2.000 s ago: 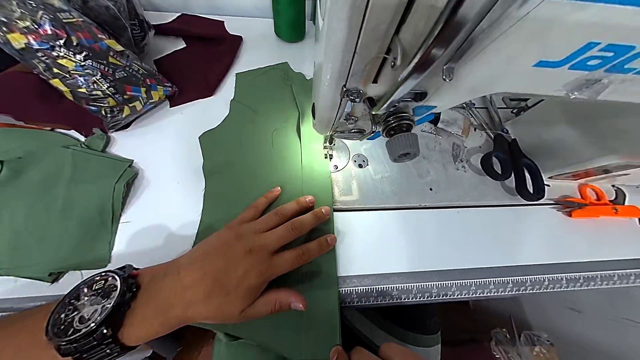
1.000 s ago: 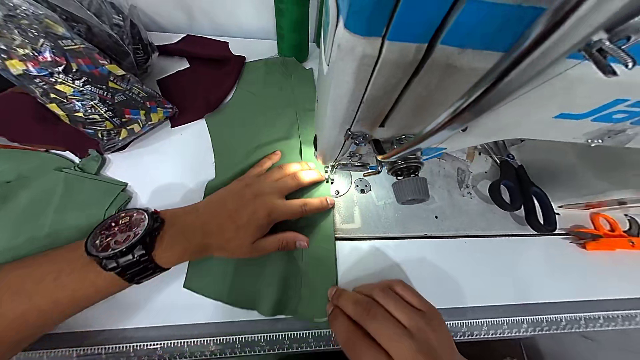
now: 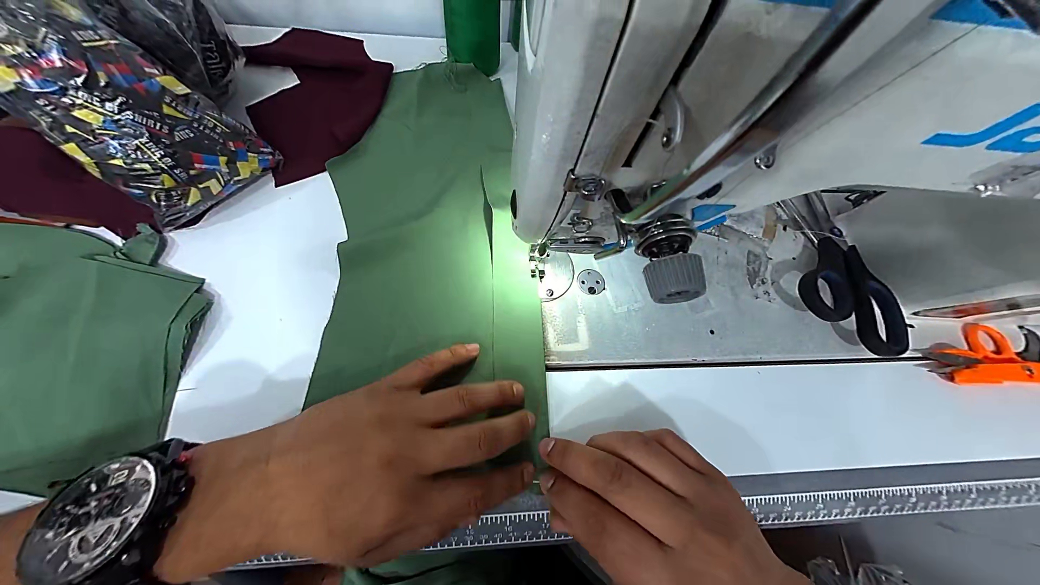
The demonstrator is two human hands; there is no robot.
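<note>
A green fabric panel (image 3: 414,244) lies on the white table, its folded right edge beside the presser foot (image 3: 537,262) of a white sewing machine (image 3: 569,97). My left hand (image 3: 422,455), with a black watch (image 3: 101,516) at the wrist, rests flat on the lower part of the panel with its fingers somewhat apart. At the panel's lower right edge is my right hand (image 3: 642,504), thumb and forefinger together at the cloth; whether they pinch it is hard to see. Part of the panel hangs below the table edge.
Black-handled scissors (image 3: 853,292) and orange thread snips (image 3: 987,357) lie to the right. At left are a folded green fabric stack (image 3: 89,349), maroon fabric pieces (image 3: 333,101) and a patterned plastic bag (image 3: 130,114). A green thread cone (image 3: 472,32) stands behind; a measuring tape (image 3: 877,500) runs along the front edge.
My left hand has moved from beside the presser foot toward the table's front edge. The panel now reaches further back along the machine than a second ago.
</note>
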